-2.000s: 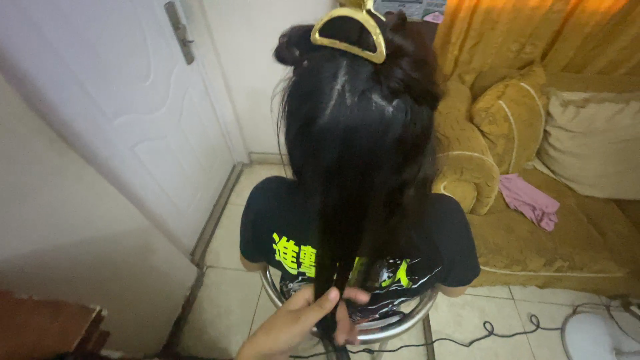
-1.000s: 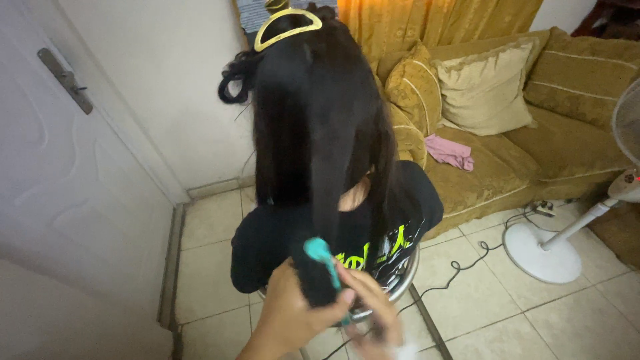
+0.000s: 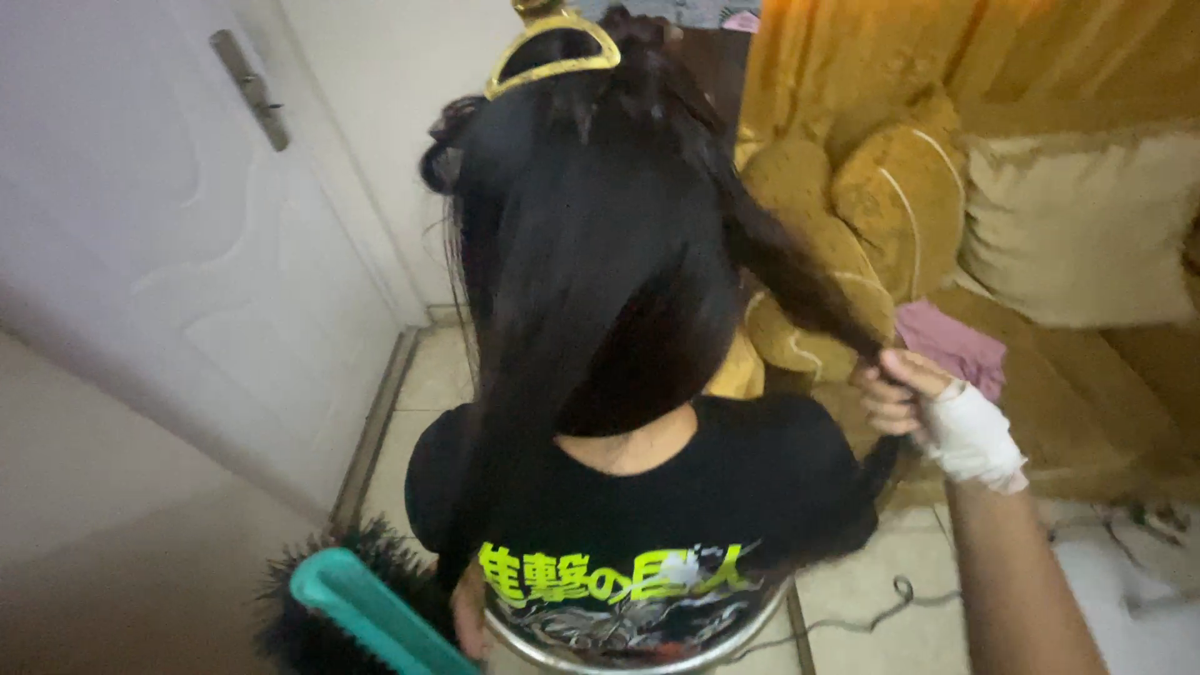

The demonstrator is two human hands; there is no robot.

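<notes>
A seated person in a black T-shirt has long dark hair, partly pinned up by a gold claw clip. My right hand, wrapped in white at palm and wrist, pinches a lock of that hair, drawn out to the right away from the head. At the lower left, my left hand is partly hidden by hair and by a teal hairbrush with black bristles, which it appears to hold. The brush lies beside the hanging hair, left of the shirt's yellow-green print.
The person sits on a round metal-rimmed stool. A white door stands at left. A brown sofa with cushions and a pink cloth is at right. A black cord runs over the floor tiles.
My right hand has moved from the low centre, near the other hand, out to the right with a lock of hair. The brush has moved left of the person's back.
</notes>
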